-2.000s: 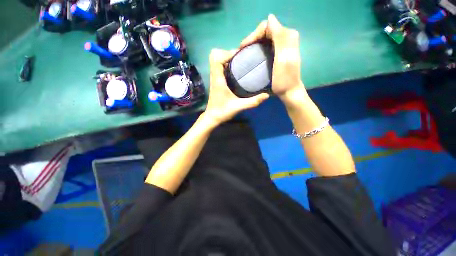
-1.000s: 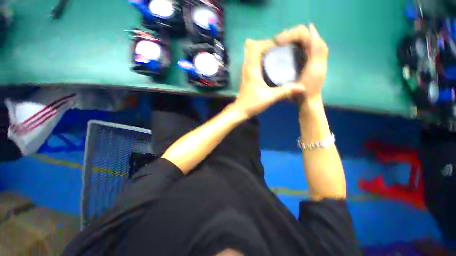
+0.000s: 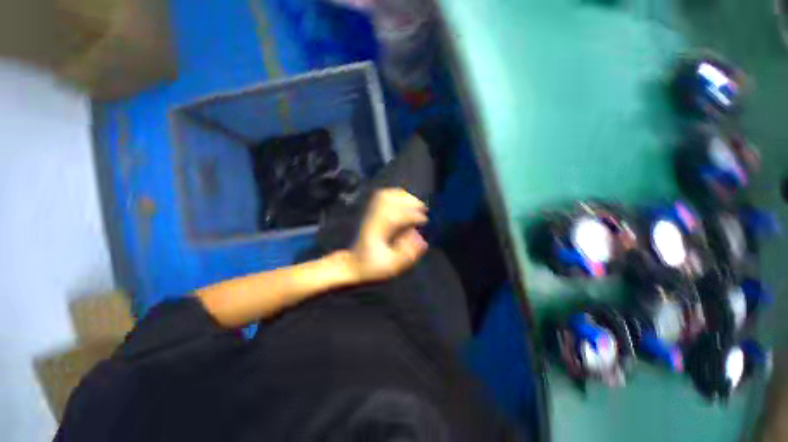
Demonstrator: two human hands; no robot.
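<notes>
The picture is blurred. My left hand (image 3: 389, 235) is over my lap, beside the grey crate (image 3: 378, 108). Its fingers are curled, with a gap between thumb and fingers, and nothing shows in it. My right hand is out of the picture. A pile of black plastic pieces (image 3: 298, 177) lies inside the crate. Several half-built units (image 3: 594, 240) with white round discs and blue cylinders stand grouped on the green bench (image 3: 562, 112) at the right. The closed unit is not in view.
The bench edge runs down the picture just right of my legs. Brown cartons (image 3: 117, 47) are at the upper left, with more at the lower left (image 3: 99, 315). Blue floor (image 3: 142, 207) surrounds the crate. Part of a person (image 3: 404, 39) shows at the top.
The view has swung left towards the crate. Both hands held a closed unit before; now my left hand is empty by the crate, and my right hand and the unit are out of view.
</notes>
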